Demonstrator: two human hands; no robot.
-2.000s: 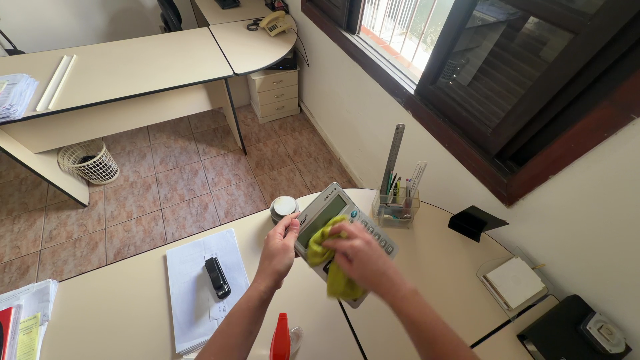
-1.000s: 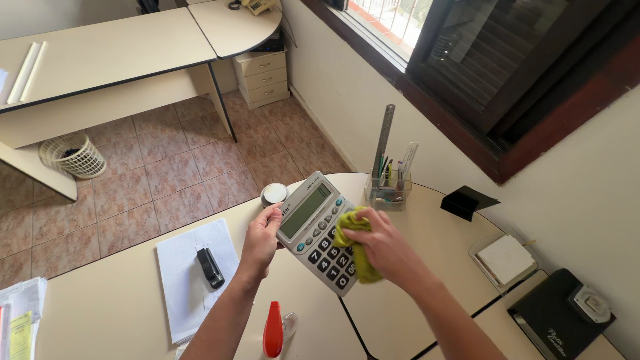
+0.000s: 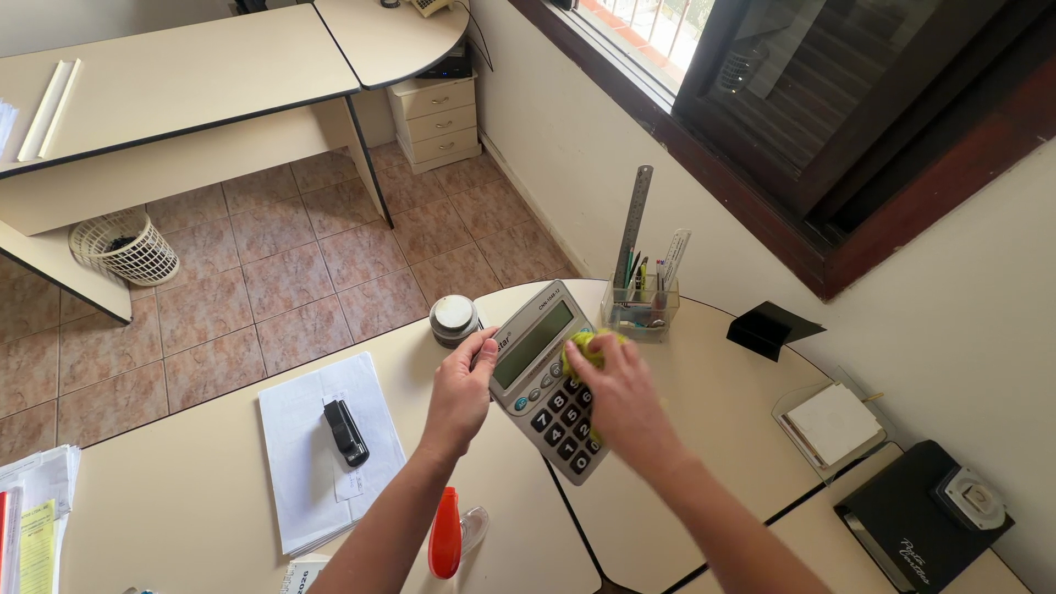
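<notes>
A large grey desktop calculator is held tilted above the desk by my left hand, whose thumb lies on its left edge near the display. My right hand presses a yellow-green cloth onto the calculator's right side, over part of the keys. Much of the cloth is hidden under the fingers. Behind the calculator stand a round lidded container and a clear pen holder with a metal ruler, pens and a clear ruler.
A black stapler lies on a paper stack to the left. Near the front are a red-handled object and a spiral calendar. To the right are a black stand, a note-paper holder and a black box.
My right hand with the cloth has moved over the calculator's face, from the lower display area two seconds ago to the right side of the keys. My left hand keeps its hold.
</notes>
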